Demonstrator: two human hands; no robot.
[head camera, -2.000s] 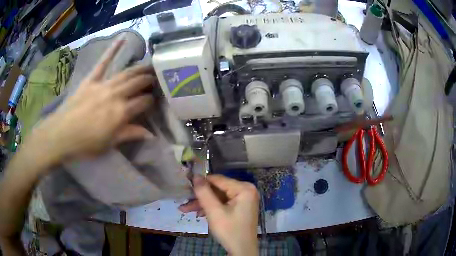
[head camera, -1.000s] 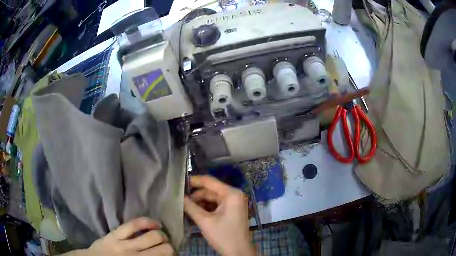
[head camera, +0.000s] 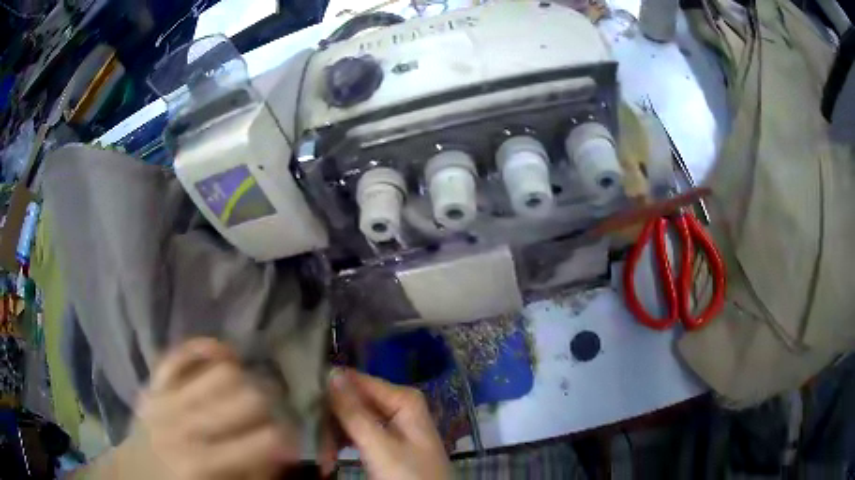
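A grey-brown garment piece (head camera: 122, 253) lies bunched left of and below the head of the overlock machine (head camera: 469, 84). Its right edge runs down in front of the needle area, which the machine head partly hides. My left hand (head camera: 211, 412) is blurred, with curled fingers gripping the cloth near the front. My right hand (head camera: 389, 427) pinches the cloth's right edge between thumb and fingers, just below the machine's left end.
Red-handled scissors (head camera: 661, 272) lie right of the machine. Beige fabric (head camera: 787, 206) drapes at the far right. A blue patch (head camera: 506, 366) with lint is at the table's front. Olive-green fabric (head camera: 58, 347) shows at the left edge. A whitish cone (head camera: 661, 19) stands behind.
My left hand moved from on top of the cloth at left down to its front edge. The grey-brown cloth turned and bunched, covering the olive pile more. My right hand stayed at its edge. The view shifted.
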